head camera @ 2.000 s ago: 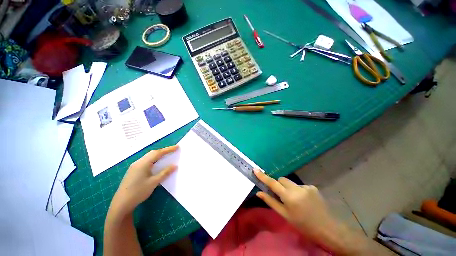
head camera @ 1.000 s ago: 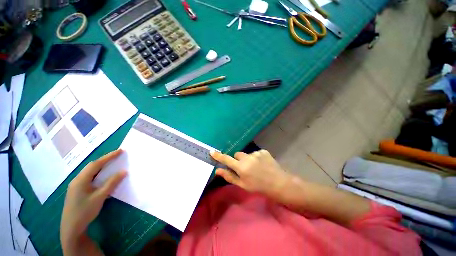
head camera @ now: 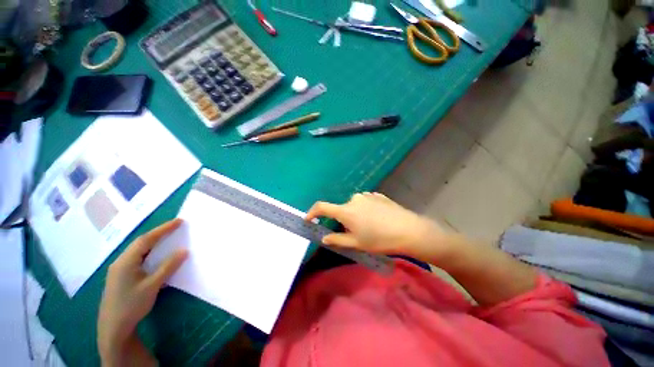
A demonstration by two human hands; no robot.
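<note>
The white card [head camera: 237, 261] lies on the green cutting mat near its front edge, one corner past the edge. The long steel ruler [head camera: 251, 205] lies on the card along its upper right edge and sticks out past the card towards the pink shirt. My left hand [head camera: 147, 269] holds the card's left edge, thumb and finger spread on it. My right hand [head camera: 358, 226] pinches the ruler near the card's right corner, thumb and index finger on its two long edges.
The reference printout [head camera: 107, 201] lies left of the card. Beyond are a smartphone [head camera: 109, 94], tape roll [head camera: 102, 51], calculator [head camera: 215, 68], short steel ruler [head camera: 282, 110], awl [head camera: 276, 135], pencil [head camera: 305, 118], utility knife [head camera: 355, 125] and scissors [head camera: 432, 41]. Tiled floor [head camera: 495, 136] shows right.
The camera view has turned to the right. My right hand's thumb and index finger have spread across the ruler, and more of the ruler's near end shows. My left hand still holds the card.
</note>
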